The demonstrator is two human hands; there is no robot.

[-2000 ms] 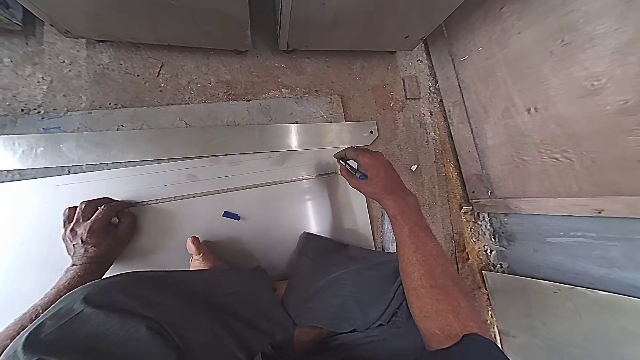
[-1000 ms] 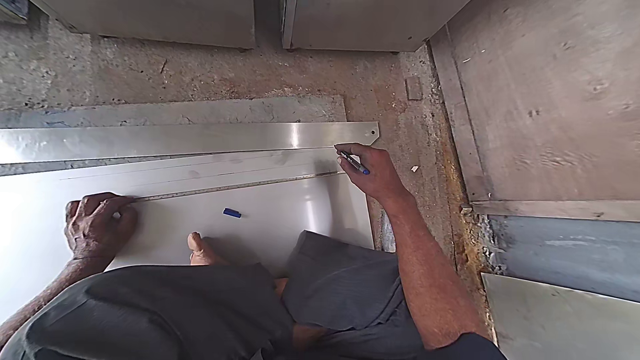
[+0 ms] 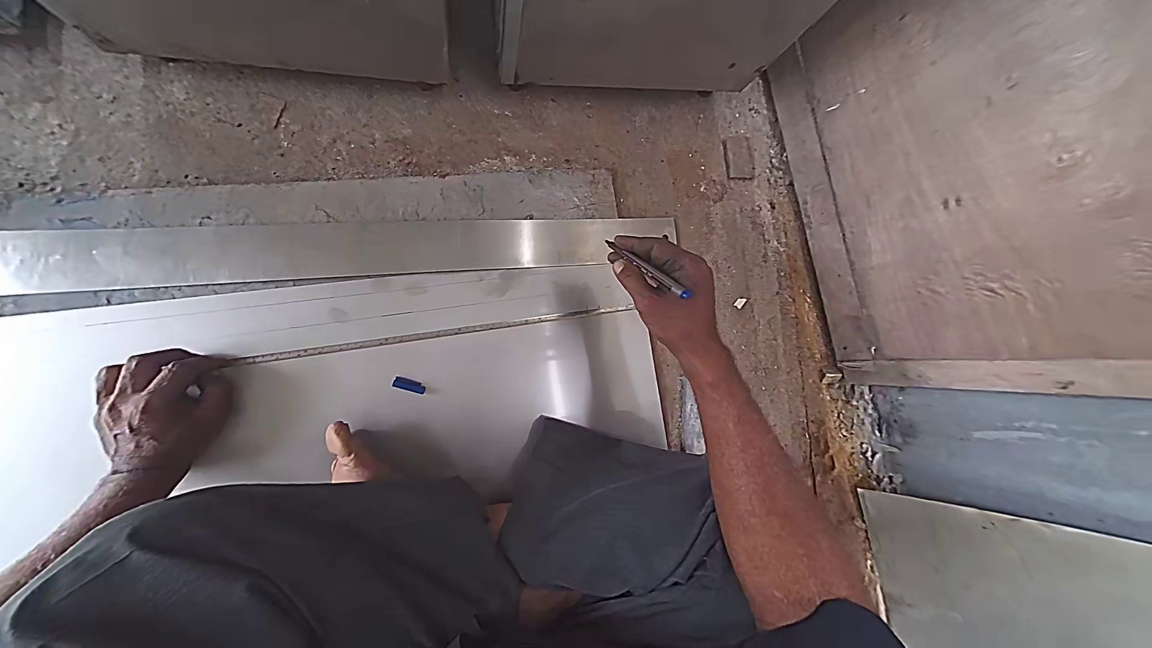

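Note:
My left hand (image 3: 162, 409) is closed around the left end of a thin graduated steel rule (image 3: 405, 338), which slants across a shiny metal sheet (image 3: 468, 405) on the floor. Between the fingers of my right hand (image 3: 670, 288) is a pen with a blue end (image 3: 664, 278); its dark tip is over the right end of a long flat metal bar (image 3: 360, 247). This bar lies along the sheet's far edge. Thin drawn lines run on the sheet beyond the rule. A blue pen cap (image 3: 409, 385) rests on the sheet, near my bare toe (image 3: 338, 439).
Metal cabinets (image 3: 270, 36) stand at the far side of the rough concrete floor (image 3: 360, 126). A wooden panel (image 3: 990, 198) is on the right, with another metal sheet (image 3: 1008, 576) at the lower right. A grey strip (image 3: 540, 193) lies beyond the bar.
My right hand with the pen has moved slightly away from my body, from the sheet's far right part up to the bar's end. My left hand has stayed on the rule.

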